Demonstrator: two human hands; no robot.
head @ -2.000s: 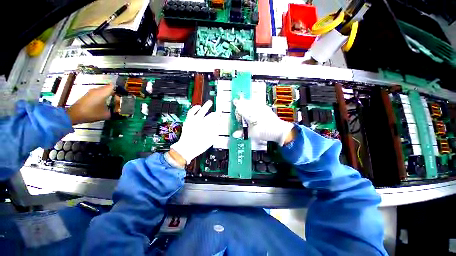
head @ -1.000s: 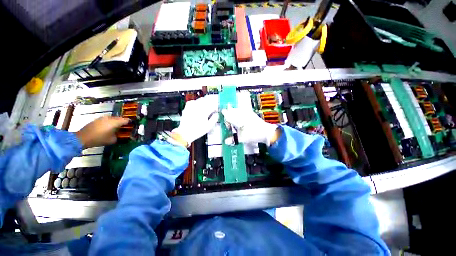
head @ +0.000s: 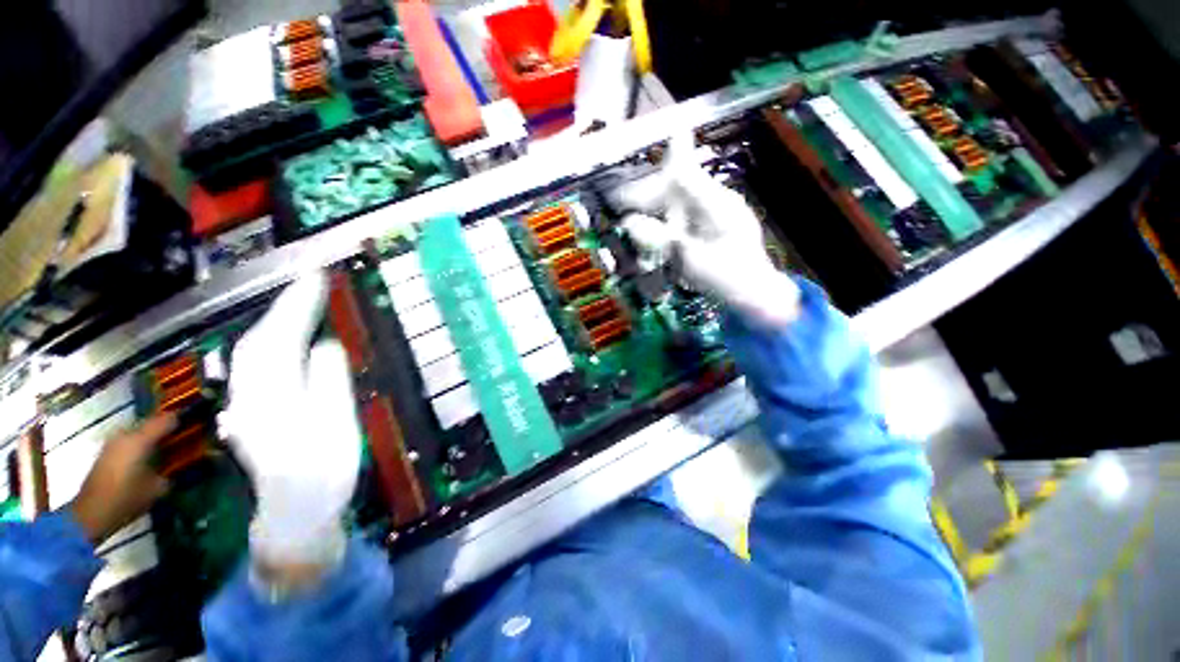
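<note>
A circuit board (head: 621,375) lies in its carrier on the conveyor, in front of me. A green strip (head: 485,343) with printed lettering lies across its white blocks (head: 417,323), with no hand on it. Three orange-copper coils (head: 576,272) stand to its right. My gloved left hand (head: 295,420) is over the left brown-red side bar and the neighbouring board's edge, fingers extended, with nothing seen in it. My gloved right hand (head: 705,226) is above the board's upper right part and far edge, fingers spread and slightly blurred, with no held object visible.
Another person's bare hand (head: 123,479) is at the coils of the left board. Behind the rail (head: 388,207) are a tray of small green pieces (head: 362,168), another board (head: 233,91), a red bin (head: 533,58) and yellow loops. Another board with a green strip (head: 906,155) lies right.
Both my hands have left the green strip, the left going left and the right going right. The view has turned right and tilted. The strip remains across the white blocks.
</note>
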